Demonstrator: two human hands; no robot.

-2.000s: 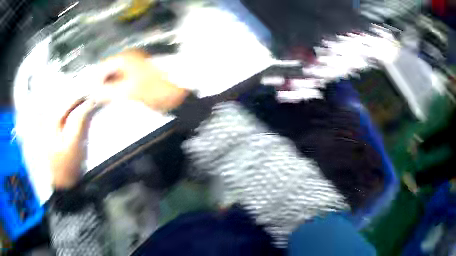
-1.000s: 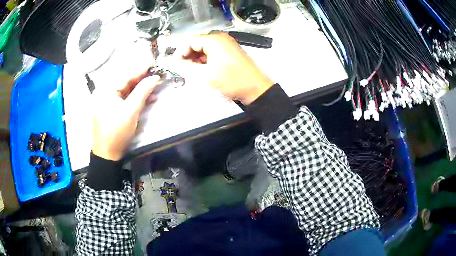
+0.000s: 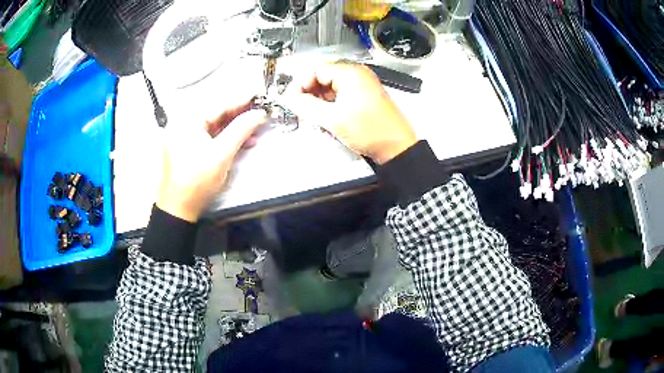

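The soldering fixture [image 3: 285,116] is a small metal holder on the bright white bench surface, under the iron tip [image 3: 270,71]. My left hand [image 3: 207,156] is at the fixture's left side, thumb and fingertips close together at it; glare hides whether they hold a part. My right hand [image 3: 357,105] is just right of the fixture, thumb and index finger pinched together. A thin dark line, apparently a cable [image 3: 352,148], shows under my right palm, so the hand seems to hold a lead, but its end is lost in glare.
A blue tray [image 3: 73,146] with small black parts is at left. Black cables [image 3: 531,80] with white plugs lie at right, above a deep blue bin [image 3: 582,291]. A dark flat handle [image 3: 397,78] and round tin [image 3: 404,36] stand behind my right hand. A white ring [image 3: 182,44] is behind the fixture.
Two seconds ago my hands were blurred and apart, away from the fixture. Since one second ago both stay at the fixture with little change; the whole view has shifted slightly.
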